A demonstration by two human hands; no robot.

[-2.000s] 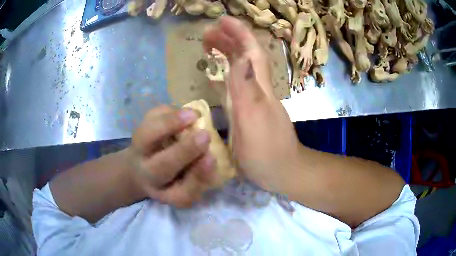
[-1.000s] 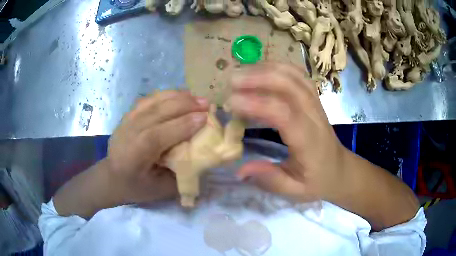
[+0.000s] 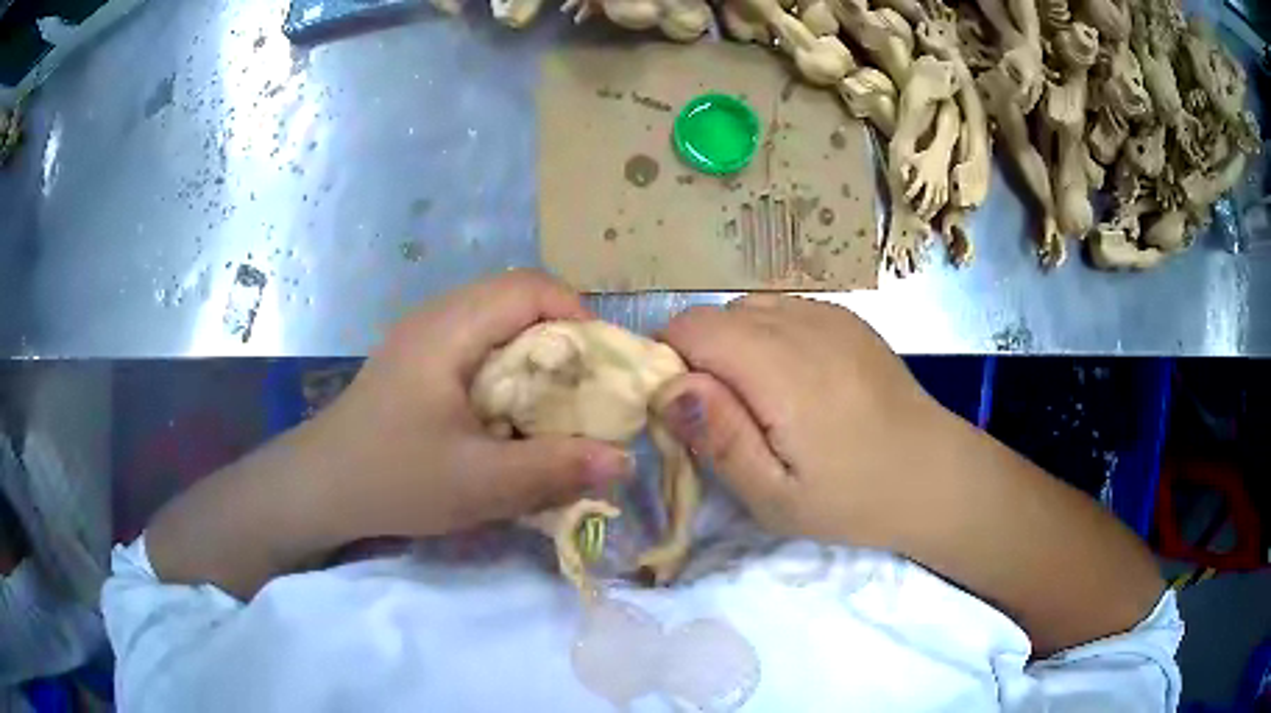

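Note:
A tan torso is held between both hands in front of the bench edge, over the lap. My left hand grips its left side, thumb along the lower side. My right hand grips an arm at the torso's right side; that arm hangs down with its hand end lowest. A second tan hand end with a yellow-green band shows below my left thumb; how it joins the torso is hidden. A green dish sits on the stained cardboard mat.
A large heap of loose tan arms lies at the right and along the back of the shiny metal bench. A blue-edged flat object is at the back edge. Blue uprights and a red part are below the bench.
The torso has been turned and is now held by both hands. My right hand has come down from near the mat and closed on the arm. The green dish is fully uncovered.

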